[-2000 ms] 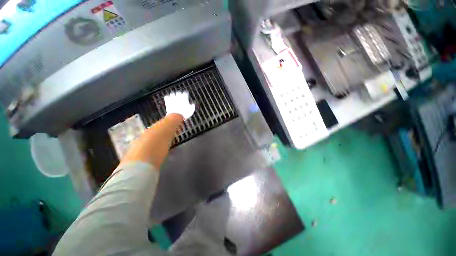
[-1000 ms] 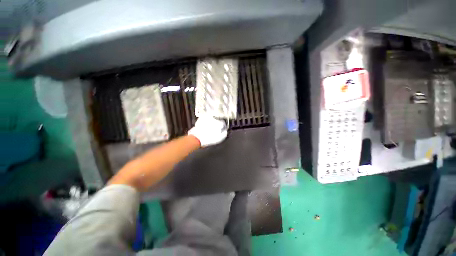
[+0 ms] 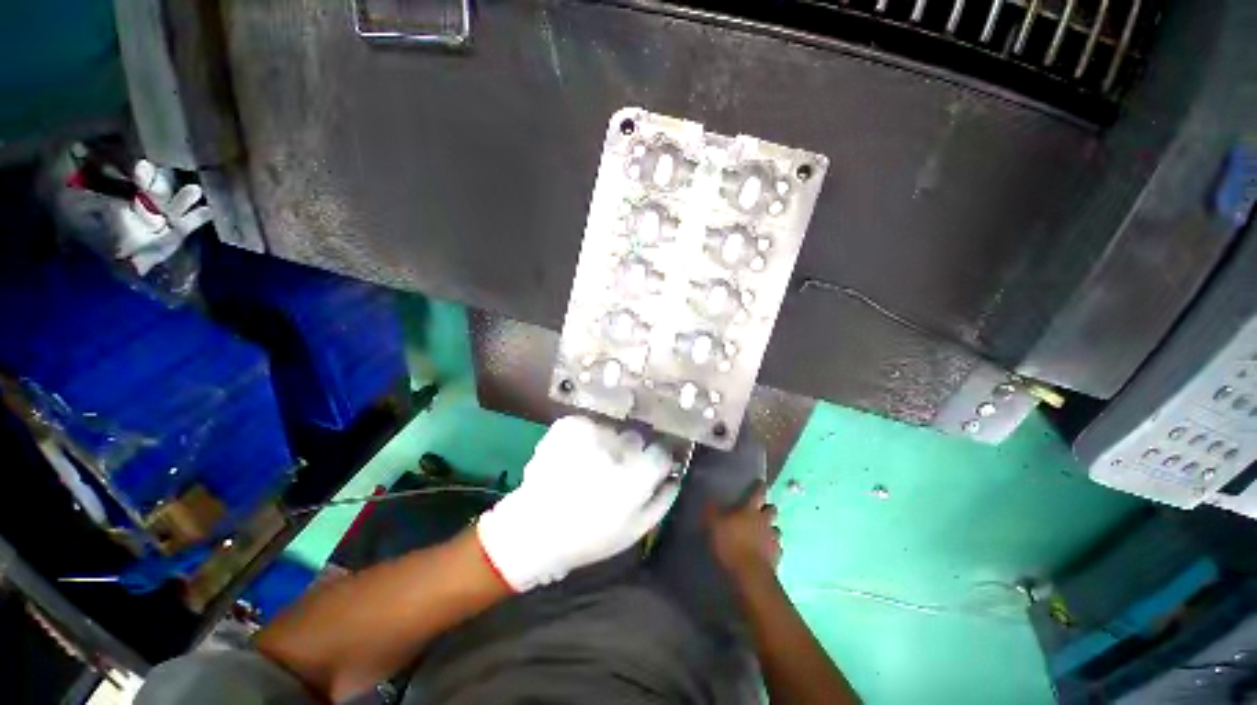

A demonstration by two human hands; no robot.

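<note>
A silver mould plate (image 3: 682, 276) with two rows of rounded cavities and corner holes is over the grey metal table (image 3: 414, 172), tilted, its near end past the front edge. My left hand (image 3: 586, 499), in a white knit glove with a red cuff, is closed at the plate's near end, around its thin metal handle. The fingers partly hide the handle. My right hand (image 3: 746, 533) is bare, low and dark, below and right of the plate, with its fingers curled. Whether it holds anything cannot be made out.
The slatted bed (image 3: 1027, 28) is at the upper right. A metal loop handle (image 3: 414, 33) shows at the top left. Blue bins or covers (image 3: 131, 393) stand at the left, with white and red items (image 3: 149, 221) above. A white perforated tray (image 3: 1192, 430) is at the right edge.
The mould plate has moved off the slatted bed towards me, held by my gloved left hand. My right hand has come into view. The view has shifted lower and closer to the table.
</note>
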